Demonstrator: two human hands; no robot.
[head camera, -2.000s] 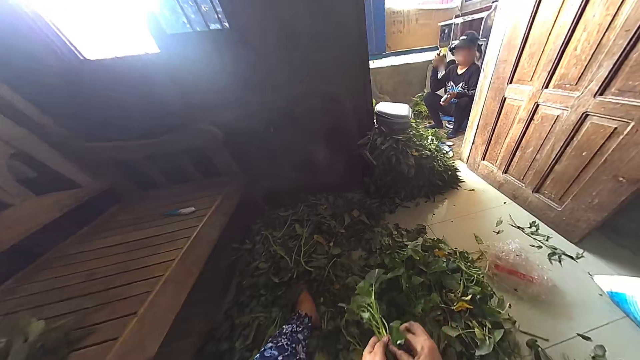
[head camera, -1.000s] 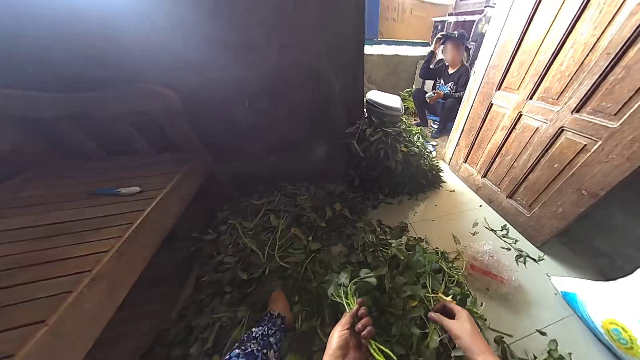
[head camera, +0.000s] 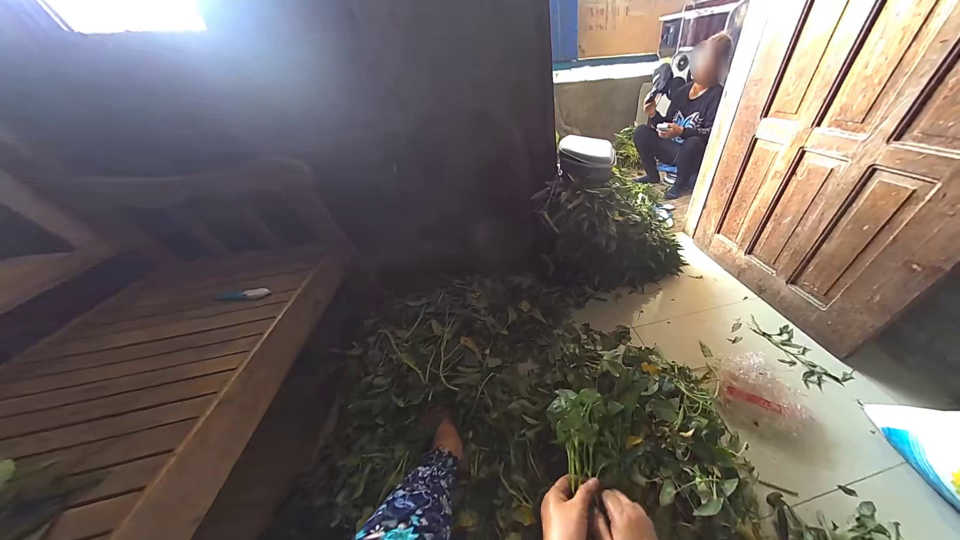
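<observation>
A small bunch of leafy green stems stands upright in my left hand, whose fingers close around the stalks. My right hand is right beside it at the lower end of the bunch; its fingers are curled, and whether it grips the stalks too is hidden. Beneath and around both hands spreads a large heap of cut leafy greens, with some yellow leaves in it. My bare foot, below a flowered trouser leg, rests among the greens to the left of my hands.
A slatted wooden bench runs along the left, with a blue and white object on it. Another pile of greens bears a lidded container. Clear plastic lies near a wooden door. A person sits beyond the doorway.
My hands have come together at the stalks; one second ago they were apart, the left one holding a bunch. The person beyond the doorway has lowered a raised hand and now holds a dark cap.
</observation>
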